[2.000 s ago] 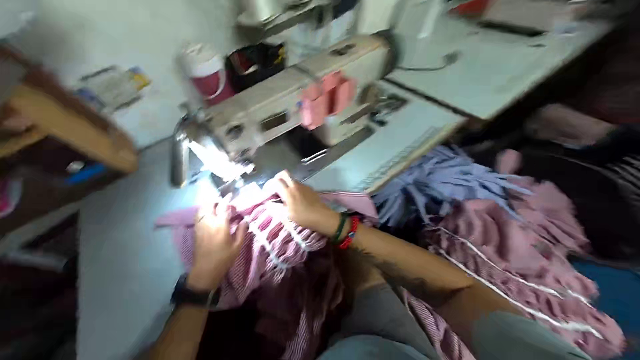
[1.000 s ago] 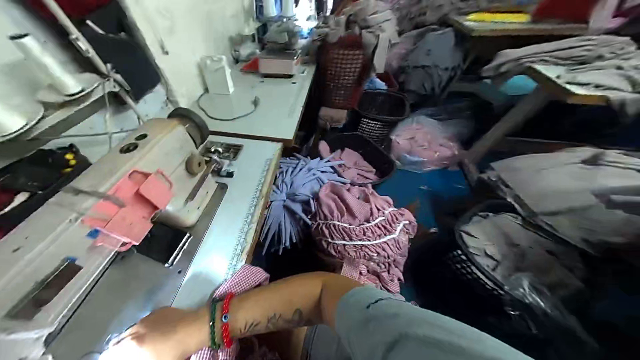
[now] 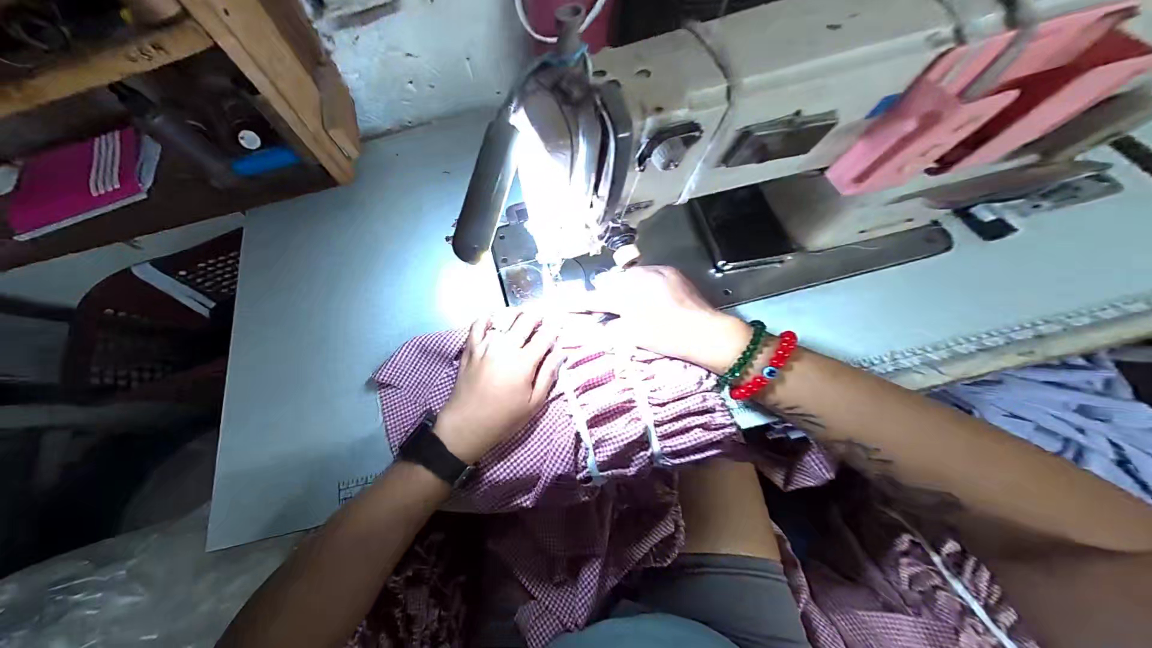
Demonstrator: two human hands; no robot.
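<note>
A pink-and-maroon checked fabric (image 3: 531, 463), gathered along white elastic bands (image 3: 648, 409), lies at the front edge of the sewing machine (image 3: 774, 117) and hangs over my lap. My left hand (image 3: 508, 373), with a black watch at the wrist, rests spread on the fabric, left of the needle area. Beside the presser foot, my right hand (image 3: 661, 310) has its fingers bent on the fabric's upper edge; glare hides its fingertips, so its grip is unclear. The machine's lamp washes out the needle. Green and red bead bracelets circle my right wrist.
A wooden shelf (image 3: 270, 81) with a magenta notebook (image 3: 81, 180) stands at upper left. A pink holder (image 3: 981, 99) is fixed on the machine arm. Bluish fabric strips (image 3: 1071, 414) lie beyond the table's right edge. A measuring scale runs along the table edge.
The view has swung right and back to the machine. Since the oldest frame, both hands remain by the needle area; the left one lies flatter on the fabric.
</note>
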